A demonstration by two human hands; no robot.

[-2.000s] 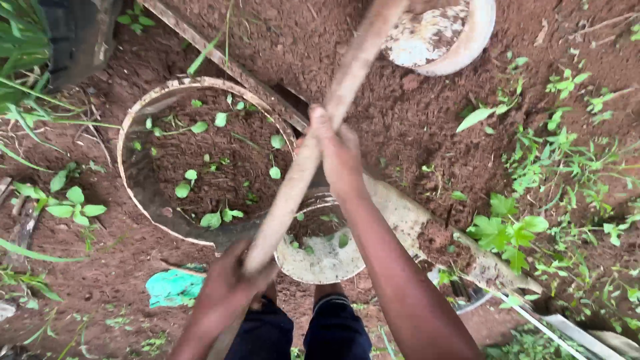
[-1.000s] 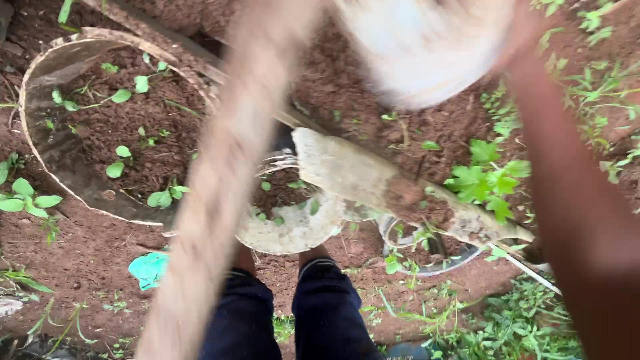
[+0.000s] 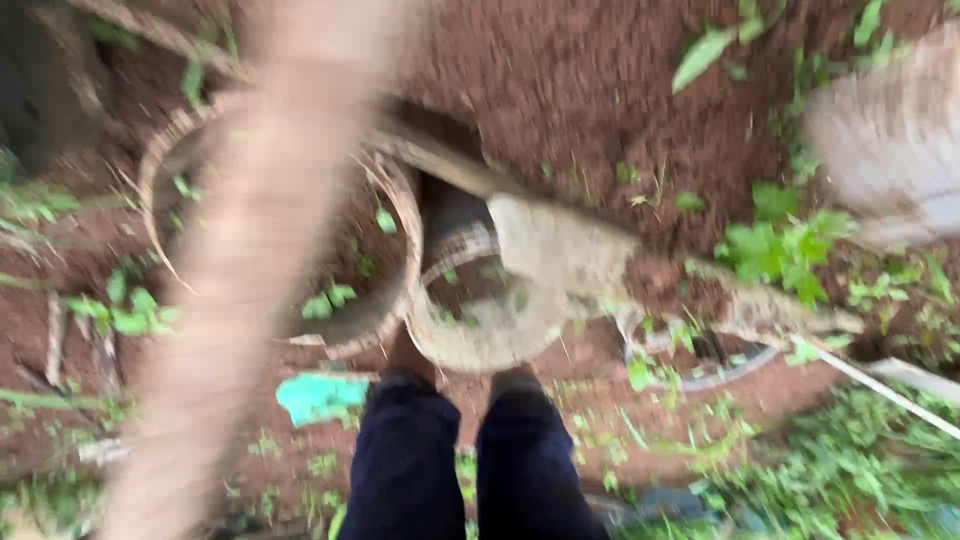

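A long wooden pole (image 3: 255, 247), strongly blurred and close to the camera, slants from the top edge to the lower left. Neither my left hand nor my right hand can be made out; what grips the pole is outside the picture. At the right edge is a blurred whitish container (image 3: 885, 150), cut off by the frame. Behind the pole, a large round container (image 3: 412, 232) holds soil and seedlings. Touching it is a smaller round pale container (image 3: 487, 341), also with soil and small plants, just beyond my legs.
A soil-smeared board (image 3: 570, 244) runs rightward from the containers over reddish soil. Near it lie a ring-shaped object (image 3: 697, 382) and a white rod (image 3: 885, 390). A turquoise scrap (image 3: 322, 397) lies left of my feet. A leafy plant (image 3: 784, 247) and weeds (image 3: 825, 465) grow at the right.
Two seconds ago both hands were on the pole; they are now out of sight. The whitish container has left its place on the soil and moved to the right edge.
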